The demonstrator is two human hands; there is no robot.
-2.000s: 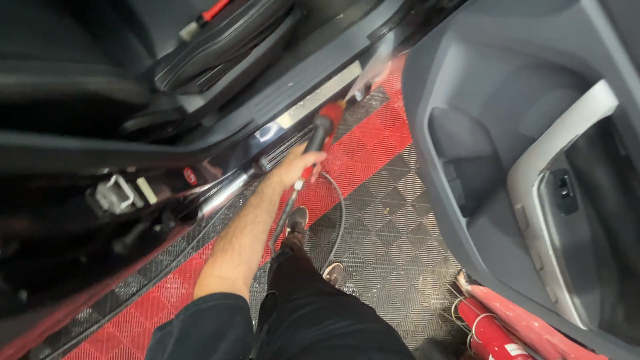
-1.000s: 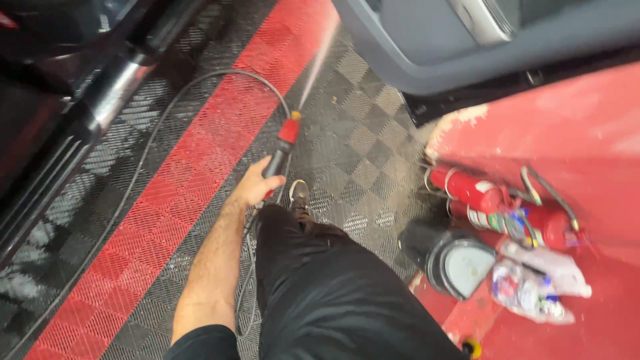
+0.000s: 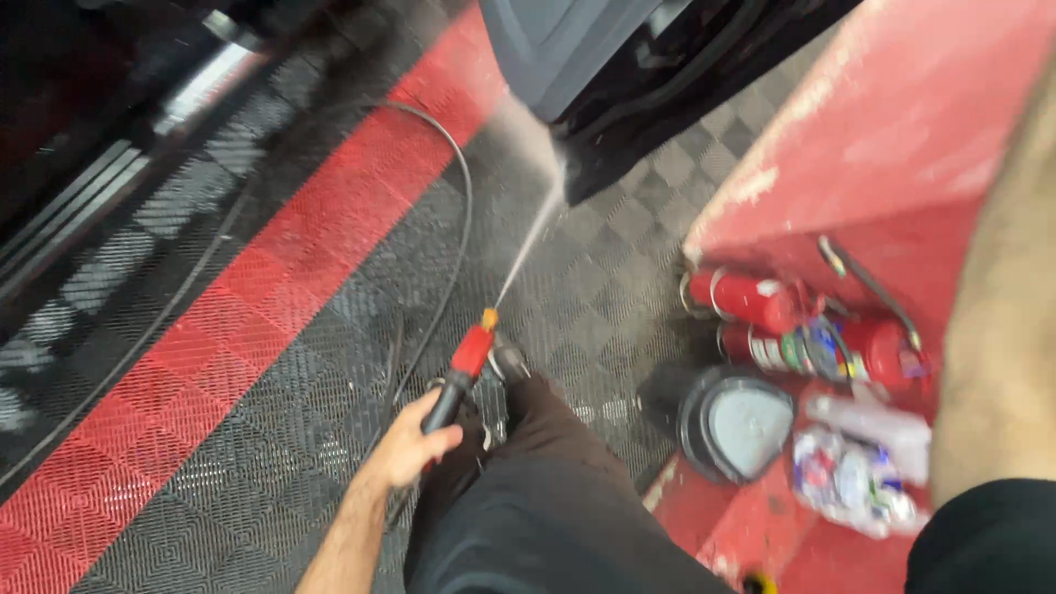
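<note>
My left hand (image 3: 415,439) is closed around the black grip of a pressure washer spray gun (image 3: 464,367) with a red body and a yellow nozzle tip. A narrow white jet (image 3: 532,239) leaves the tip and meets the lower corner of an open car door (image 3: 606,124), where mist spreads. The gun is over the tiled floor, near my shoe (image 3: 510,361). Along the right edge my right forearm (image 3: 994,322) extends upward; my right hand is outside the view. A thin dark hose (image 3: 469,198) curves over the floor beside the gun.
The black car's sill (image 3: 206,82) lies at the upper left. Red fire extinguishers (image 3: 747,299), a dark bucket (image 3: 697,425) and a clear plastic bag of items (image 3: 850,478) stand by a red wall (image 3: 899,140) on the right. The floor has black and red slatted tiles (image 3: 289,247).
The jet, near the car sill two seconds ago, now strikes the door's lower corner. My right forearm has come into view. The view has swung from the car toward the floor and wall.
</note>
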